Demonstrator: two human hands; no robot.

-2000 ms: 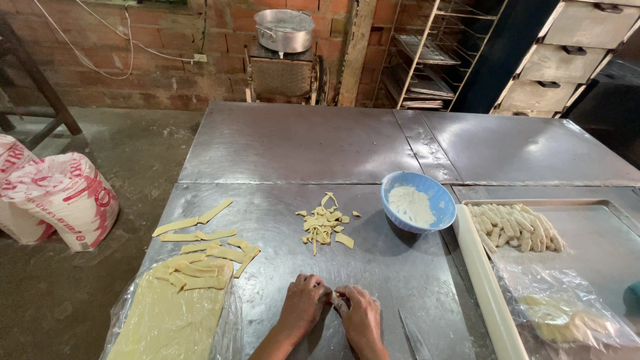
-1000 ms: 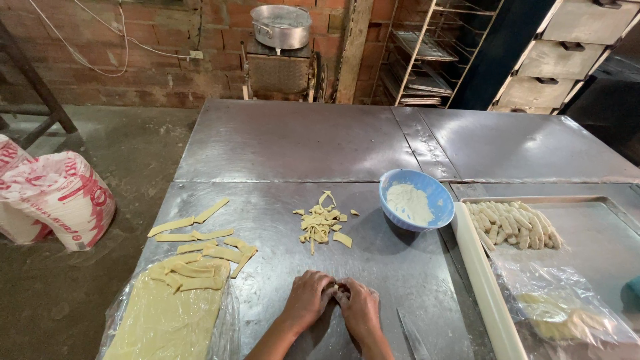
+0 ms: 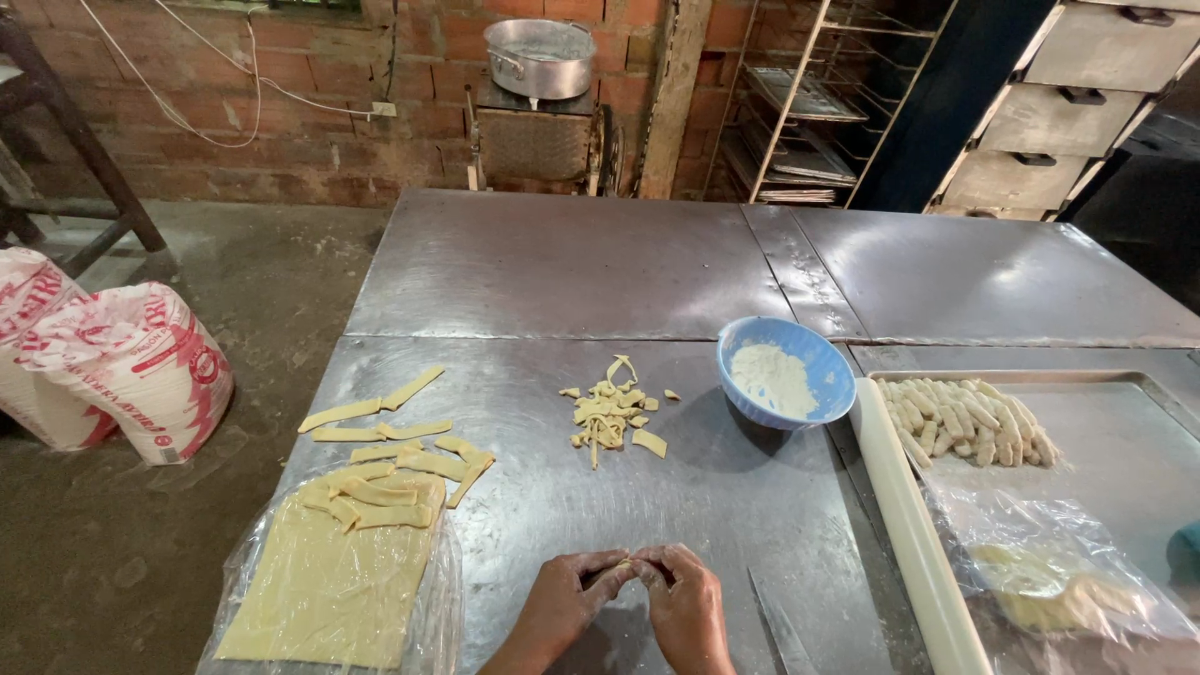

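Note:
My left hand [image 3: 574,591] and my right hand [image 3: 682,592] meet at the near middle of the metal table, their fingertips pinching a small piece of dough [image 3: 623,564], mostly hidden. Left of them a sheet of yellow dough [image 3: 328,581] lies on clear plastic, with cut dough strips [image 3: 384,492] on and beyond its far end. Dough scraps [image 3: 609,412] are heaped ahead of my hands. A blue bowl [image 3: 822,375] of white flour [image 3: 773,377] stands to their right. Close to my right hand lies a knife [image 3: 778,623], its handle out of view.
At right, a metal tray [image 3: 1125,450] holds whitish finger-shaped pieces [image 3: 970,417] and a plastic bag [image 3: 1059,572] with yellow dough. A white rolling pin [image 3: 919,525] lies along its left edge. Printed sacks [image 3: 159,375] stand on the floor at left. A pot [image 3: 540,61] and a rack [image 3: 806,103] stand beyond the table.
My fingers have shifted around the small piece between them; both hands stay at the same part of the table. The other things lie as before.

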